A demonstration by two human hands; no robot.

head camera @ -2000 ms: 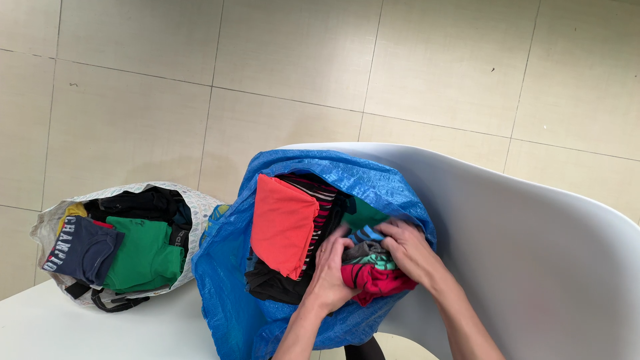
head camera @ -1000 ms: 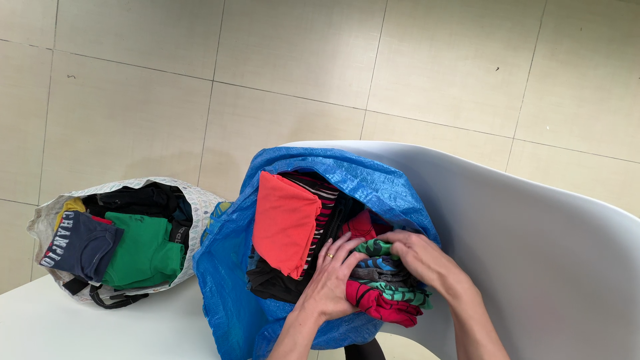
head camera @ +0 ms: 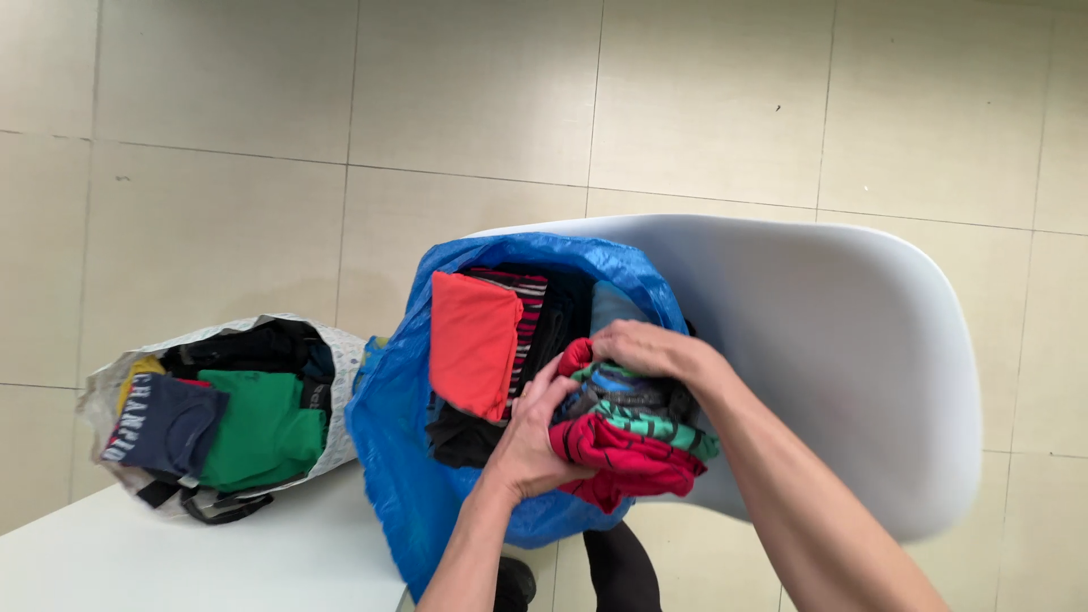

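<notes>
A blue plastic bag (head camera: pixel 382 476) stands with its mouth wide on a white moulded chair. Inside at its left lie a folded orange-red garment (head camera: pixel 474 344), a striped garment (head camera: pixel 529 327) and black clothes (head camera: pixel 463 438). My left hand (head camera: pixel 535 438) presses the left side of a bundle of folded clothes (head camera: pixel 642 408), with red, mint green, grey and blue layers. My right hand (head camera: pixel 642 347) grips the far edge of that bundle, over the bag's right side. Light blue cloth (head camera: pixel 614 306) shows beyond it, deeper in the bag.
At left a patterned white bag (head camera: pixel 344 365) holds a folded green garment (head camera: pixel 255 429), a navy garment with lettering (head camera: pixel 174 425) and dark clothes. A white table (head camera: pixel 255 561) is at lower left. The white chair (head camera: pixel 833 357) extends right; tiled floor lies around.
The bundle of folded clothes has shifted right and toward me, held between both hands. Light blue cloth behind it has come into view.
</notes>
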